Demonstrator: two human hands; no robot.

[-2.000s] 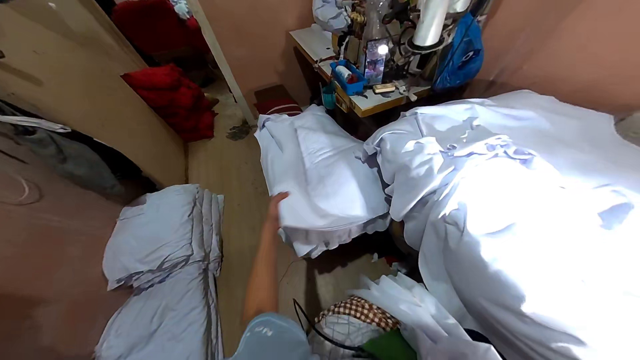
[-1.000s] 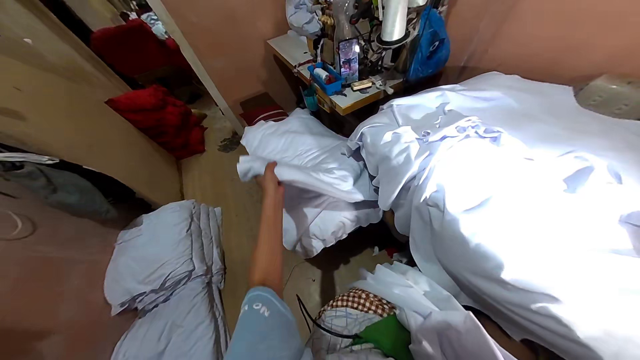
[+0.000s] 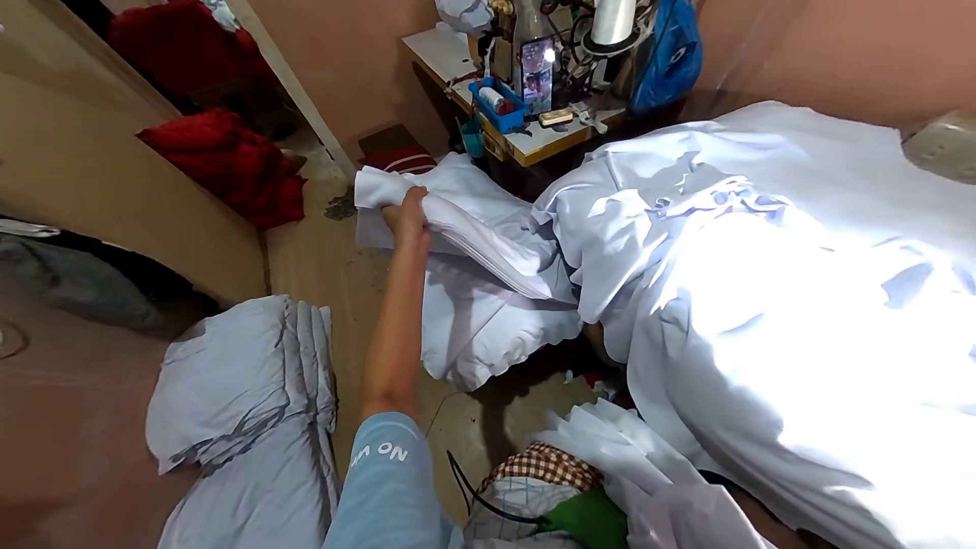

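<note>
My left hand (image 3: 407,212), at the end of an outstretched arm in a light blue sleeve, grips the folded edge of a white cloth (image 3: 488,240). That edge is lifted and folded over above a pile of white fabric (image 3: 496,328) beside the sewing table. To the right, a large spread of white cloth (image 3: 709,267) lies in bright light and meets the pile. My right hand is not in view.
A sewing table (image 3: 549,145) holds a blue basket (image 3: 499,107), a phone (image 3: 537,75) and a thread cone (image 3: 614,21). Folded grey-white cloths (image 3: 236,374) lie at left, red cloth (image 3: 229,164) by the doorway. Checked fabric (image 3: 541,465) and a black cable (image 3: 496,511) are near me.
My left hand has moved toward the far end of the pile. The white cloth, flat on the pile two seconds ago, is now lifted and folded over at its left edge.
</note>
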